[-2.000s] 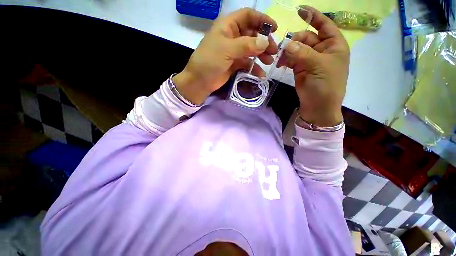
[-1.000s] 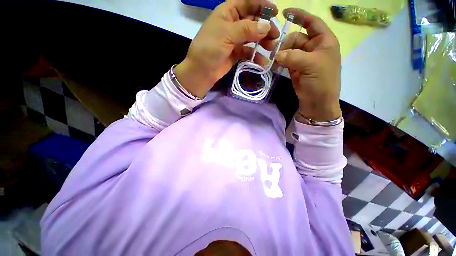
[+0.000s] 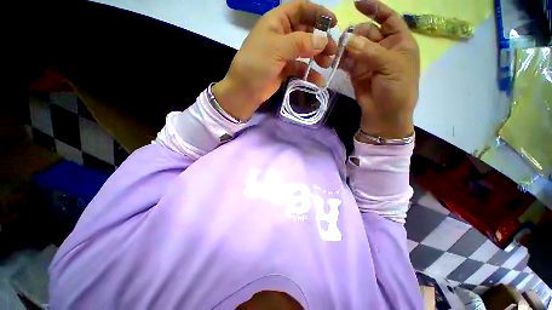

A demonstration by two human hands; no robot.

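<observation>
A coiled white USB cable (image 3: 292, 106) sits in a clear plastic inner tray (image 3: 315, 123), held over the lap near the table edge. My left hand (image 3: 281, 45) grips the cable end with the metal USB-A plug, which points away from me. My right hand (image 3: 382, 66) pinches the other, thinner end beside it between thumb and finger. The coil hangs below both hands. The fingers hide part of the tray's upper portion.
A yellow sheet (image 3: 445, 47) lies on the white table (image 3: 451, 100) beyond my right hand, with a yellow-green wrapped stick (image 3: 445, 27) on it. Yellow sheets under wrinkled clear plastic (image 3: 529, 115) lie at the right. A blue object (image 3: 253, 5) is at the top edge.
My right index finger has lifted away from the thin cable end, and the thumb is now higher on it. My left hand still holds the USB-A end; the tray has barely moved.
</observation>
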